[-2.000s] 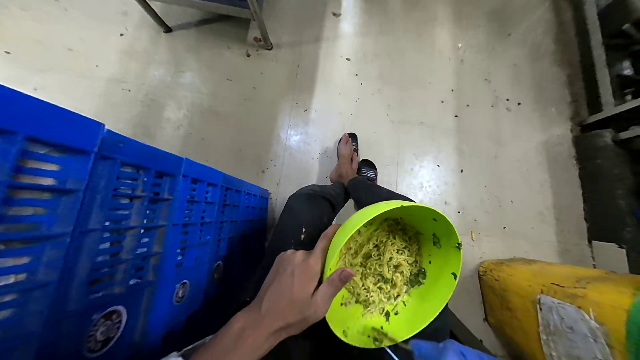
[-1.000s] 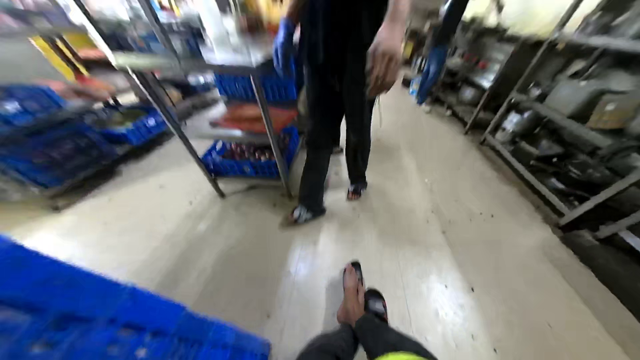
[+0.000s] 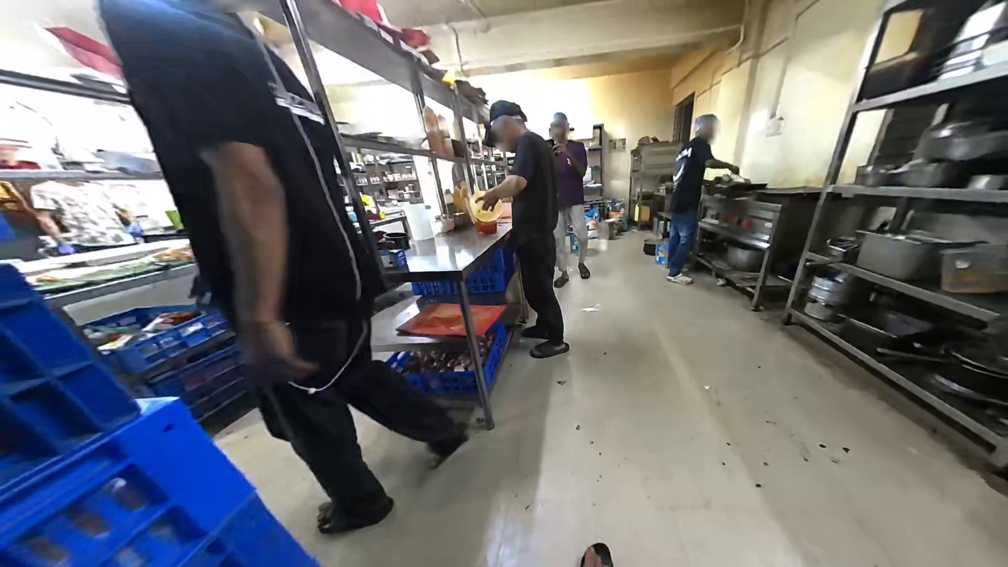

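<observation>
Neither of my hands shows in the head view now, and the green bowl is out of sight too. The tip of my sandalled foot (image 3: 597,554) shows at the bottom edge. A person in black clothes (image 3: 260,181) passes close on the left, an arm hanging down. Beyond, a person in a cap (image 3: 534,189) stands at a steel table (image 3: 449,256) and holds a round yellowish thing over a red container (image 3: 485,227).
Stacked blue plastic crates (image 3: 134,488) fill the lower left. A steel rack (image 3: 913,307) with pots and pans lines the right. A person at a steel cooking station (image 3: 740,224) and another person in purple (image 3: 570,173) are farther back. A red board (image 3: 450,319) lies on the table's lower shelf.
The view has swung up from the floor to the room. My left hand and the green bowl of noodles, seen two seconds ago, have left the view. A person in black has come close on the left.
</observation>
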